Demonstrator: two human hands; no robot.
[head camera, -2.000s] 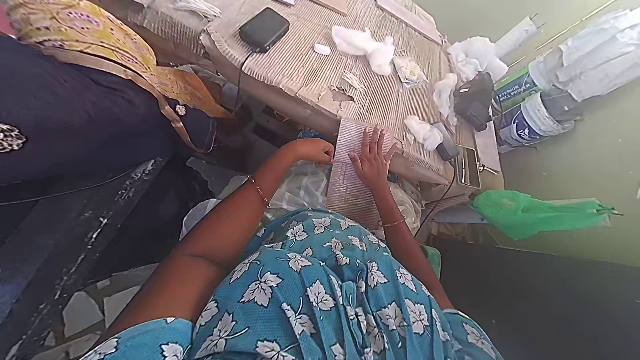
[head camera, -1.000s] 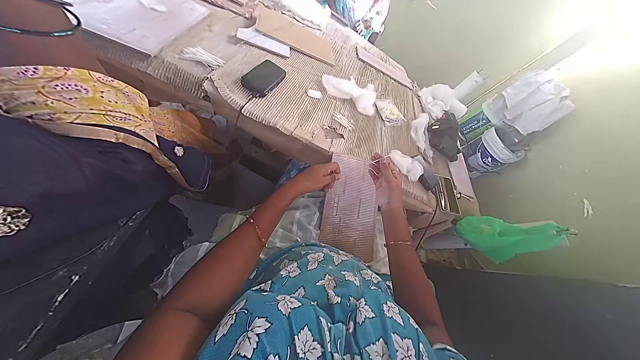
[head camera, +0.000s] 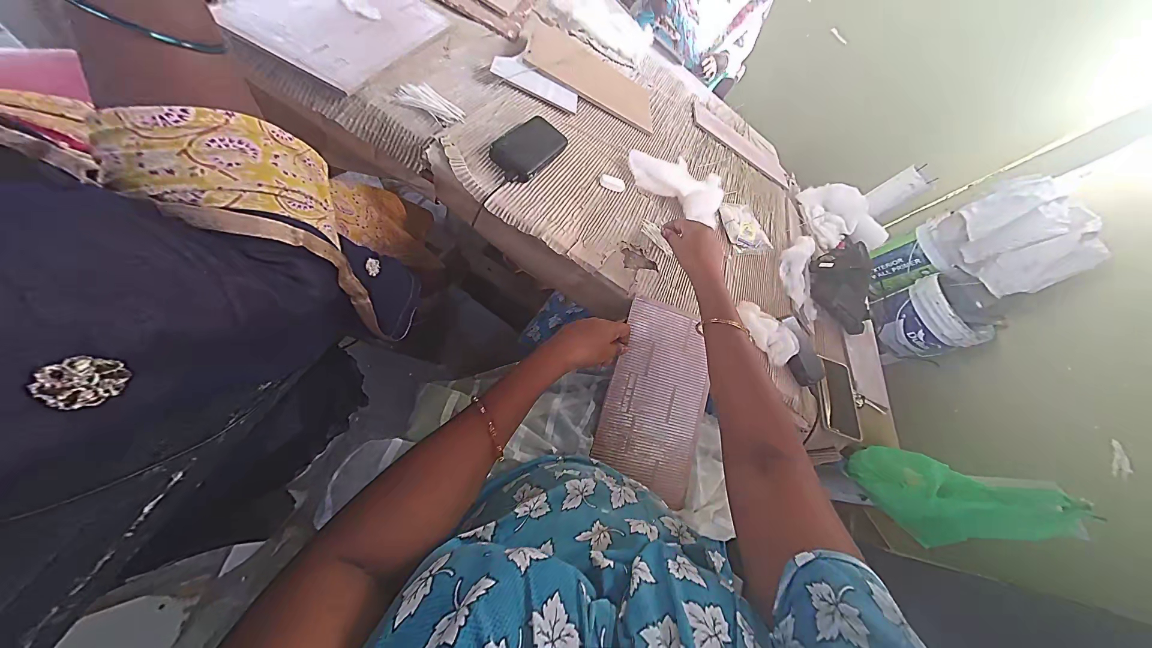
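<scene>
My left hand (head camera: 594, 343) grips the left edge of a ribbed, pinkish rectangular board (head camera: 655, 387), which lies tilted over my lap against the table edge. My right hand (head camera: 691, 241) reaches over the table, its fingertips at a small bundle of thin pale sticks (head camera: 657, 237). Whether it holds one cannot be made out. Just beyond that hand lies white cotton wool (head camera: 679, 184), with a small plastic packet (head camera: 745, 229) to its right.
A black case (head camera: 528, 148) with a cable, white sticks (head camera: 430, 103) and flat boards (head camera: 589, 76) lie on the corrugated table cover (head camera: 576, 189). Paint buckets (head camera: 931, 319) and a green bag (head camera: 954, 495) are at right. A person in dark clothing (head camera: 180, 297) is close at left.
My right hand has left the board and moved forward to the thin sticks on the table. My left hand stays at the board's left edge.
</scene>
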